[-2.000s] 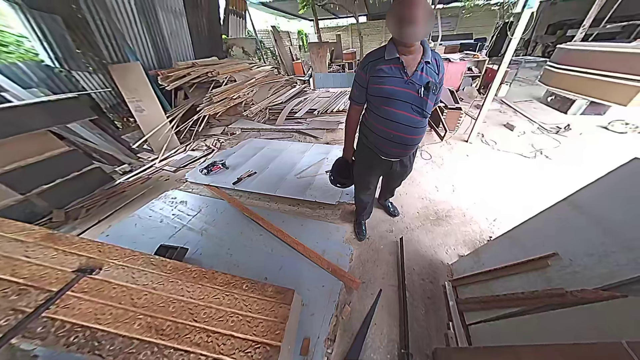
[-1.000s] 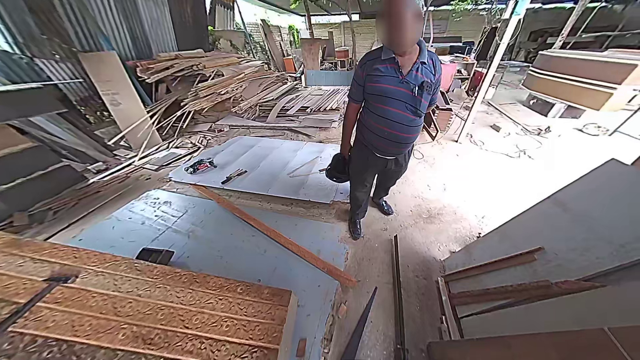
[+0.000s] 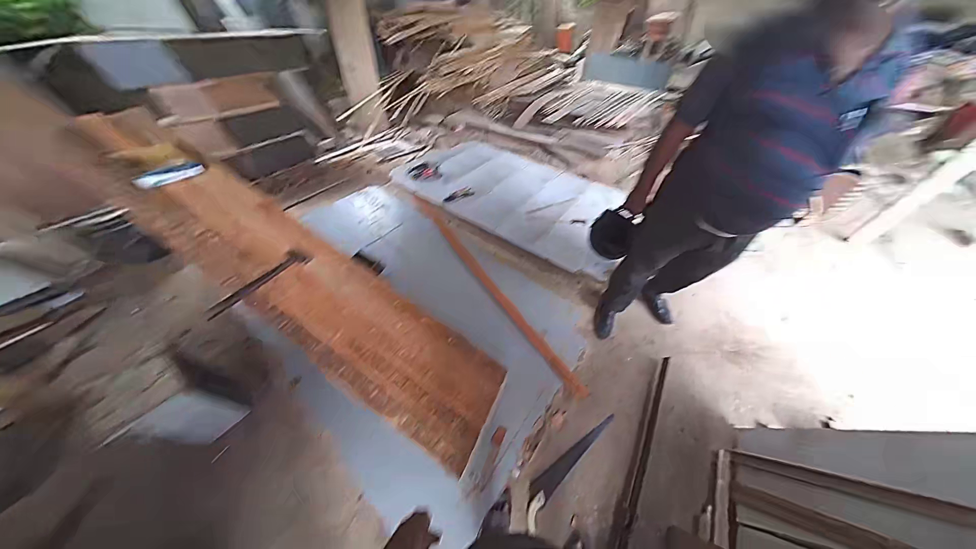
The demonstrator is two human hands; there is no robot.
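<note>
At the bottom edge, a blurred brown shape that looks like part of my left hand (image 3: 412,530) shows over the pale sheet; its grip is unclear. A tapered dark blade, apparently a handsaw (image 3: 570,461), points up and right, with a pale handle-like part below it. Dark shapes beside that part may include my right hand, too blurred to tell. Left of them lies a long patterned wooden panel (image 3: 358,328) on a pale blue-grey sheet (image 3: 526,297), with a dark hammer-like tool (image 3: 259,284) across the panel. A narrow wooden strip (image 3: 499,301) crosses the sheet.
A person (image 3: 732,145) stands beyond the sheets, holding a black round object (image 3: 612,233). Tools lie on a second pale sheet (image 3: 526,191). Scrap wood (image 3: 488,69) is piled behind. A long dark bar (image 3: 642,450) and a framed panel (image 3: 846,488) are at the right.
The view has swung and tilted, bringing more of the patterned panel and the left side into sight. The person still stands beyond the sheets with the black object in hand.
</note>
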